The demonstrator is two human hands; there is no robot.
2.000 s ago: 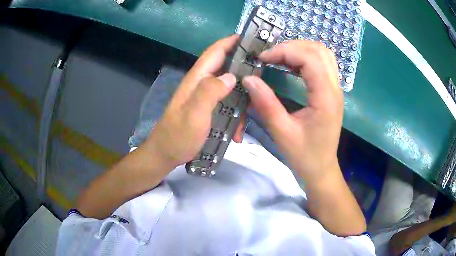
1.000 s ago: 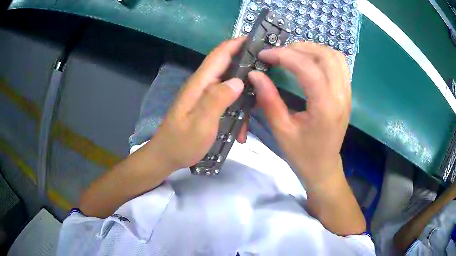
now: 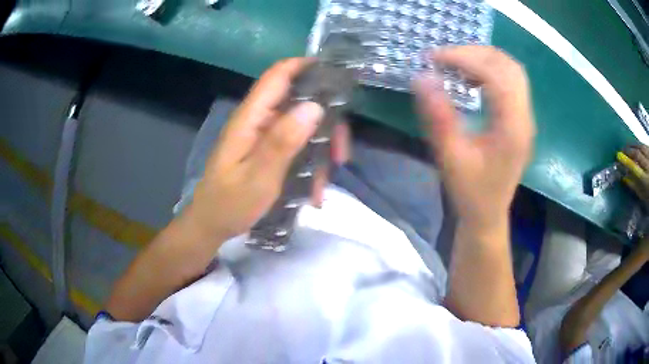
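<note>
My left hand holds a long narrow grey fixture bar over my lap, tilted with its top end towards the bench. The bar is blurred, so its recesses cannot be made out. My right hand is apart from the bar, over the near right part of the blister tray. Its thumb and forefinger are slightly apart and blurred; whether a small part is between them cannot be told. The clear tray lies on the green bench with rows of small silvery round parts.
The green bench edge curves across in front of me. A pale rail runs behind the tray. A small metal piece lies at the far left. At right another person's hand with yellow on a finger is at a metal bar.
My right hand has left the bar and moved right to the tray. My left hand and the bar have shifted slightly left. Another person's hand and bar have come into view at right.
</note>
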